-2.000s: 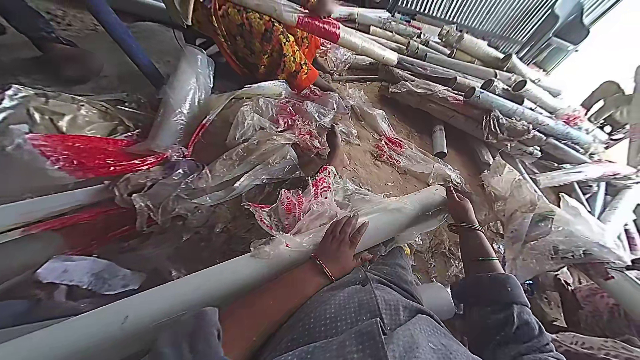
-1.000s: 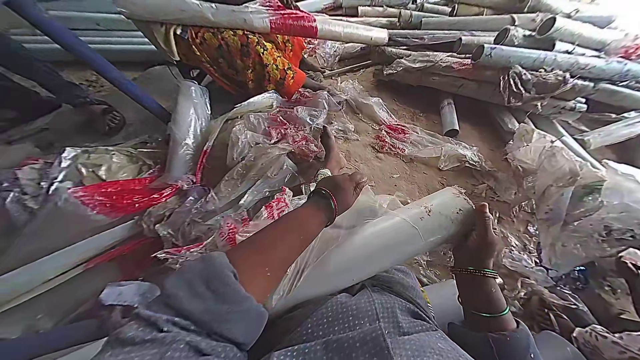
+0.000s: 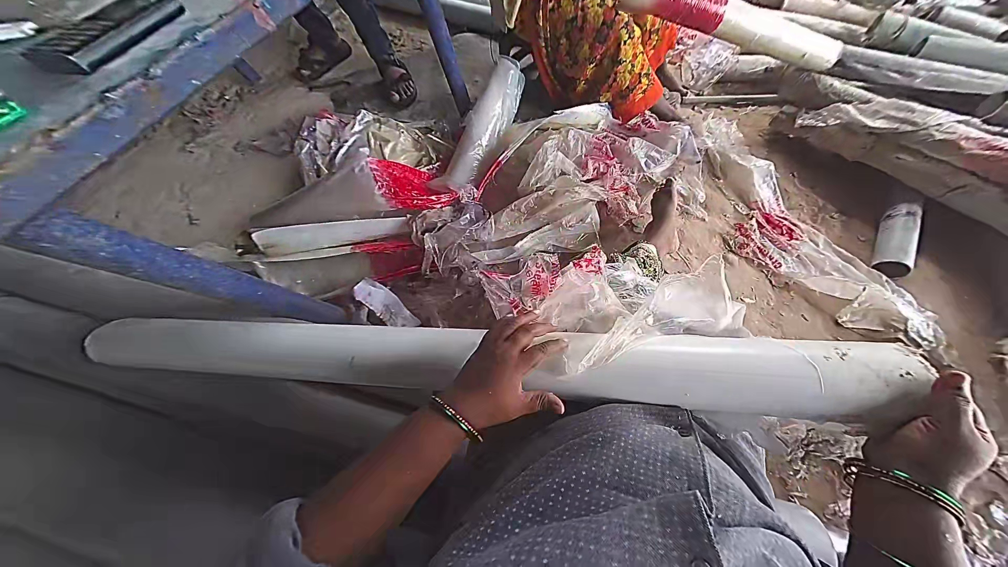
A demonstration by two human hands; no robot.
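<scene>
A long pale tube (image 3: 709,374) wrapped in clear plastic lies crosswise over my lap. My left hand (image 3: 508,370) rests on its middle, fingers spread over the top and thumb along the near side. At the tube's right end, my right hand (image 3: 937,429) grips the rim with curled fingers. Crumpled clear plastic film with red print (image 3: 583,291) touches the far side of the tube near my left hand, and more film (image 3: 551,181) is heaped beyond it.
A blue metal frame (image 3: 157,252) stands at left. A person in a patterned orange garment (image 3: 587,55) is ahead, and another person's sandalled foot (image 3: 398,85) shows beyond. Stacked tubes (image 3: 906,71) lie at upper right; a short tube piece (image 3: 898,236) sits on the dirt floor.
My left hand has moved from beside the plastic film onto the tube. The tube slanted across the view before and now lies nearly level. The view has swung left, bringing in the blue frame.
</scene>
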